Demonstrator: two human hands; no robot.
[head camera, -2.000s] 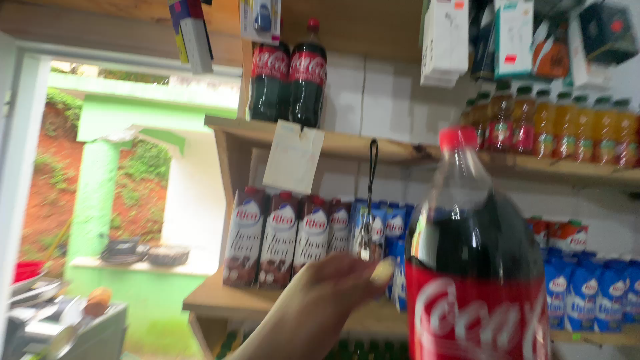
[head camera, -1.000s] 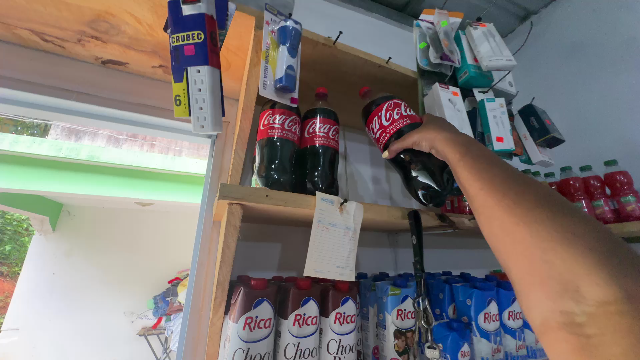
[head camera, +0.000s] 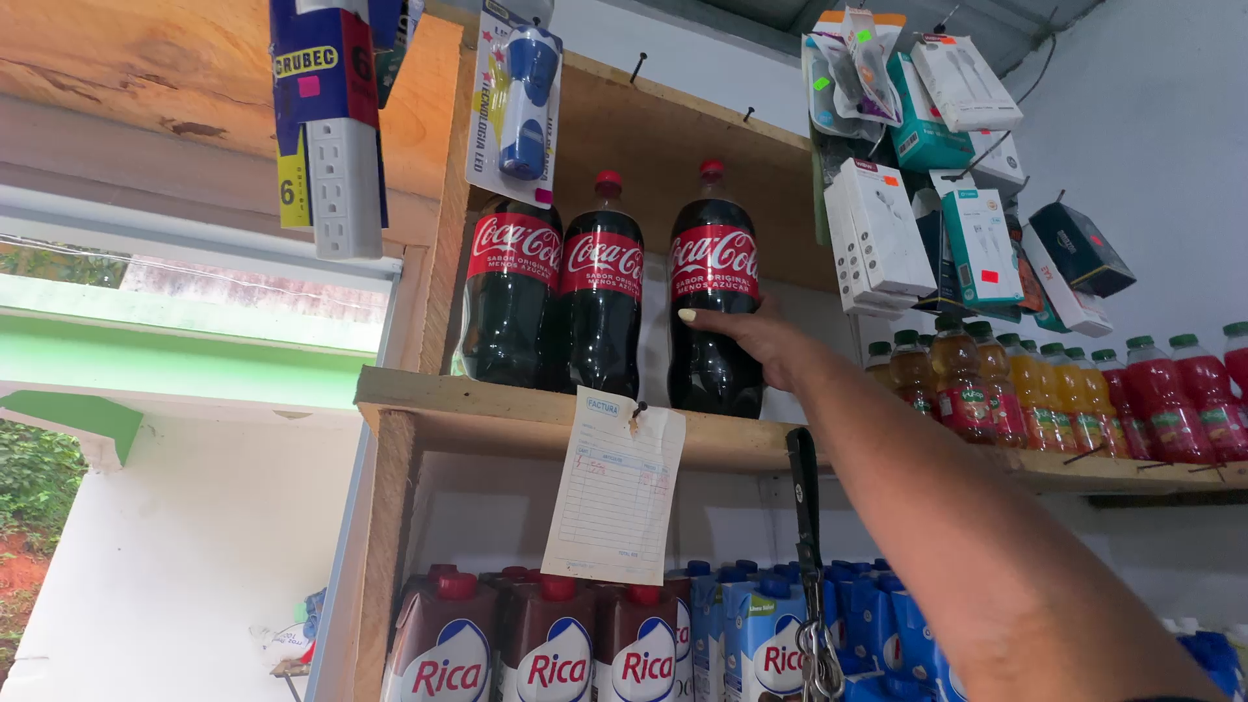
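Note:
My right hand (head camera: 756, 336) is wrapped around the lower middle of a Coca-Cola bottle (head camera: 715, 263), its thumb across the front. That bottle stands upright on the wooden shelf (head camera: 741, 431), close to the front edge. To its left, with a small gap between, stands a second Coca-Cola bottle (head camera: 604, 263). A third Coca-Cola bottle (head camera: 512, 283) is beside that one at the left end of the shelf, partly behind a packaged flashlight (head camera: 528, 102). My left hand is out of the view.
A paper slip (head camera: 614, 487) and a black strap with metal clips (head camera: 807, 526) hang from the shelf front. Below stand Rica cartons (head camera: 551, 648). Juice bottles (head camera: 1043, 390) line the right shelf; boxed accessories (head camera: 882, 234) hang above. A power strip (head camera: 343, 185) hangs at the left. Nails stick out overhead.
The bottle in my right hand was tilted above the shelf a second ago; now it is upright on it, beside the other two. Earliest, it was low and near the camera, and the view has shifted.

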